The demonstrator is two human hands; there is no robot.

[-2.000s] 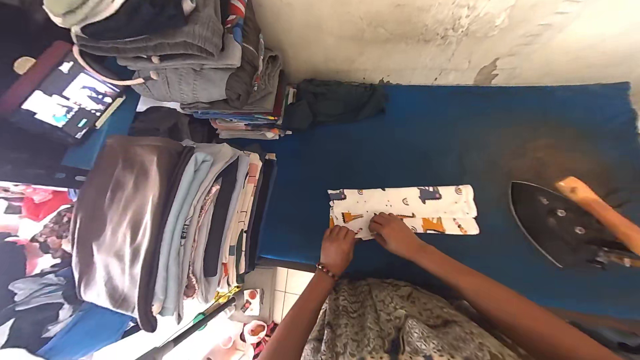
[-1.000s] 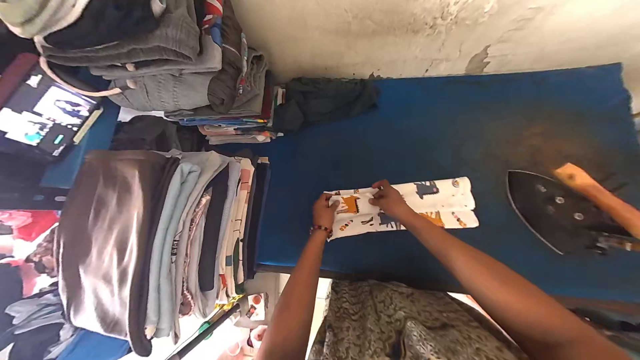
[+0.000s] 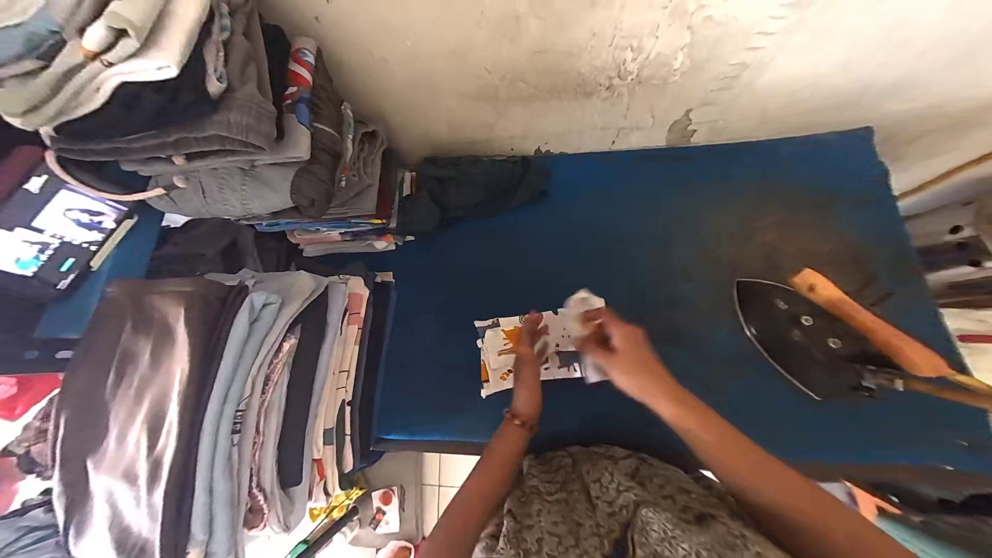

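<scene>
A small white cloth garment [image 3: 500,349] with an animal print lies partly folded on the blue cloth-covered table [image 3: 620,217]. My left hand [image 3: 528,364] stands edge-on across the middle of the garment, fingers together, pressing or resting on it. With my right hand [image 3: 620,349], blurred by motion, I grip the right end of the garment and lift it off the table, bent up toward the left. A black iron [image 3: 798,337] with a wooden handle rests on the table to the right, clear of both hands.
Folded clothes [image 3: 271,403] lie in a thick stack along the table's left edge. Behind them rises a taller pile of clothes [image 3: 232,147]. A dark cloth [image 3: 477,190] lies against the peeling wall [image 3: 542,70]. A lit screen [image 3: 62,225] is at the far left.
The white garment was a longer flat strip; its right end is now raised and folding over. My right hand has moved from the garment's middle to that end. The iron has stayed on the table.
</scene>
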